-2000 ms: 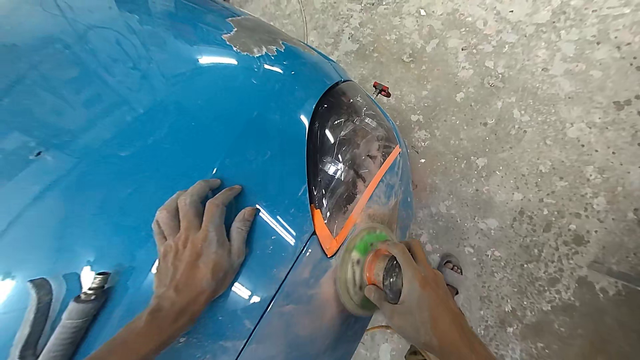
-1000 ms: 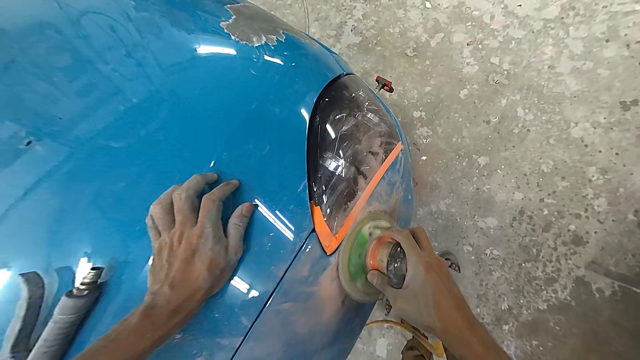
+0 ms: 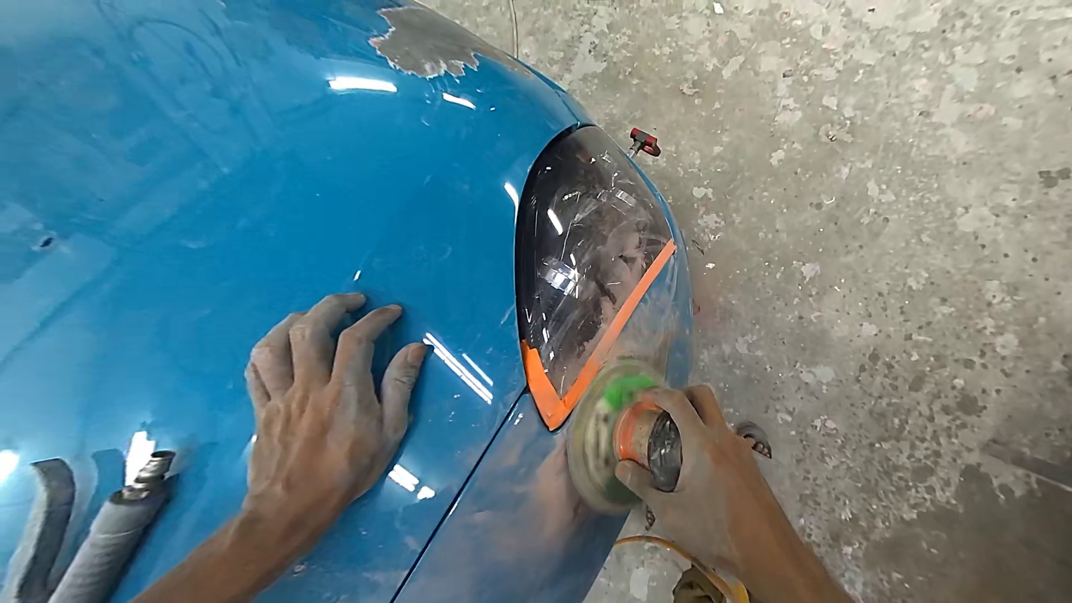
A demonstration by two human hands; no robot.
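Observation:
My right hand grips the orange and black body of a round air sander, whose pad lies against the dull, sanded fender just below the headlight. Dusty and spread, my left hand rests on the glossy blue car hood and holds nothing. Orange masking tape forms a V along the lower edges of the dark headlight. Part of the sander is hidden behind my right fingers.
A grey foam-wrapped tube with a metal end lies on the hood at lower left. A bare grey patch shows on the bodywork above. A red-handled item is beyond the headlight. An orange hose hangs over the concrete floor.
The sander in my right hand has shifted slightly about the fender below the taped corner. My left hand has stayed on the hood.

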